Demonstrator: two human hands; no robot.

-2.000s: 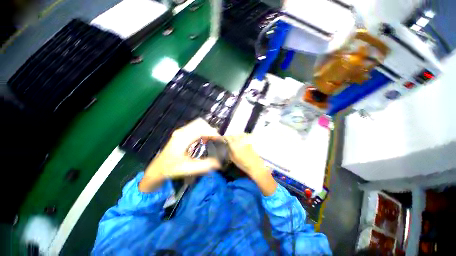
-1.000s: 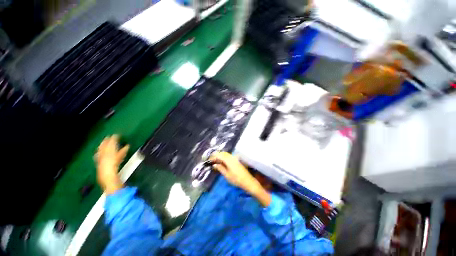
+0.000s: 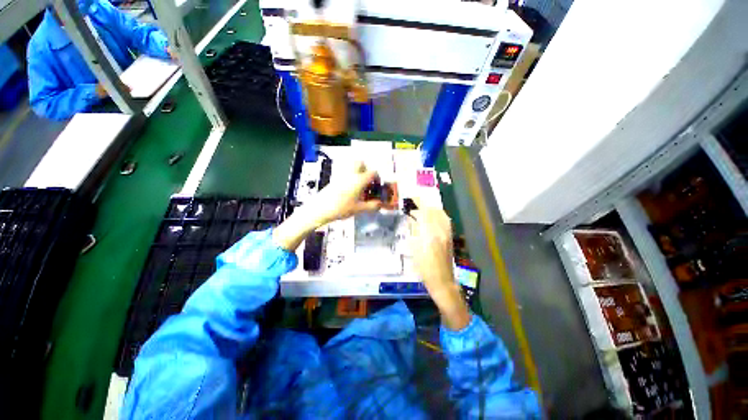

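Note:
My left hand (image 3: 348, 195) is over the middle of the press base, its fingertips on a small dark module (image 3: 376, 190) at the orange-brown top of the fixture (image 3: 392, 197). My right hand (image 3: 431, 234) is just right of the fixture, with a small dark piece (image 3: 409, 206) at its fingertips. Both hands are slightly blurred. The silvery fixture block (image 3: 377, 230) shows between the hands on the white press base (image 3: 340, 287). The gold-brass press head (image 3: 326, 90) hangs behind the hands, blurred.
A black blister tray (image 3: 189, 254) lies left of the base. A dark bar (image 3: 313, 251) and a pink pad (image 3: 425, 177) are on the base. Stacked black trays (image 3: 33, 246) and small dark modules stand along the green belt (image 3: 123, 205). A person in blue (image 3: 66, 66) sits across it.
The view has swung to the press. Both hands have moved from the blister tray area to the fixture. My left hand was open over the belt and is now at the module.

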